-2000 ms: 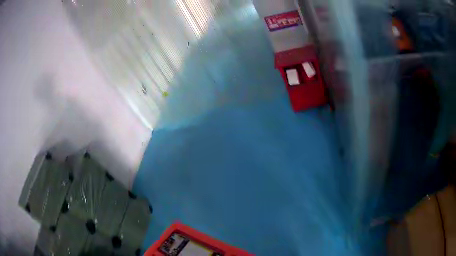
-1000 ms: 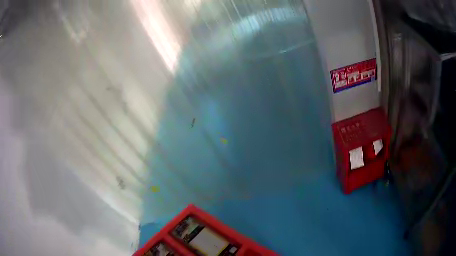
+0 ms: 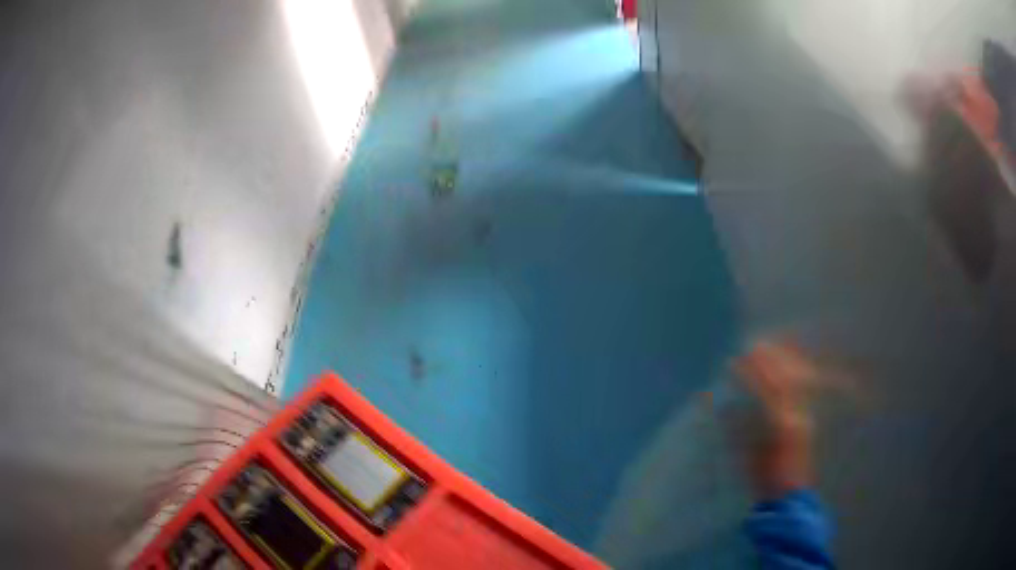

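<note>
A red-orange compartment tray [image 3: 457, 508] is at the bottom left, tilted in view and cut off by the lower edge. Open-backed smartphones lie in its pockets: one with a white battery [image 3: 359, 472], one with a black battery [image 3: 285, 528] and part of a third [image 3: 201, 548]. The pocket beside the white-battery phone shows bare red plastic. My right hand [image 3: 780, 390], in a blue sleeve, is off to the right of the tray, motion-blurred; its fingers look apart with nothing seen in them. My left hand is not in view.
A blue floor [image 3: 501, 278] runs ahead between a pale wall [image 3: 145, 145] on the left and a grey wall or panel [image 3: 824, 223] on the right. A blurred hand-like shape [image 3: 964, 106], perhaps a reflection, shows at the upper right.
The view has moved along the floor; the red box on the right is gone. More of the tray and its phones shows. My right hand has come into view.
</note>
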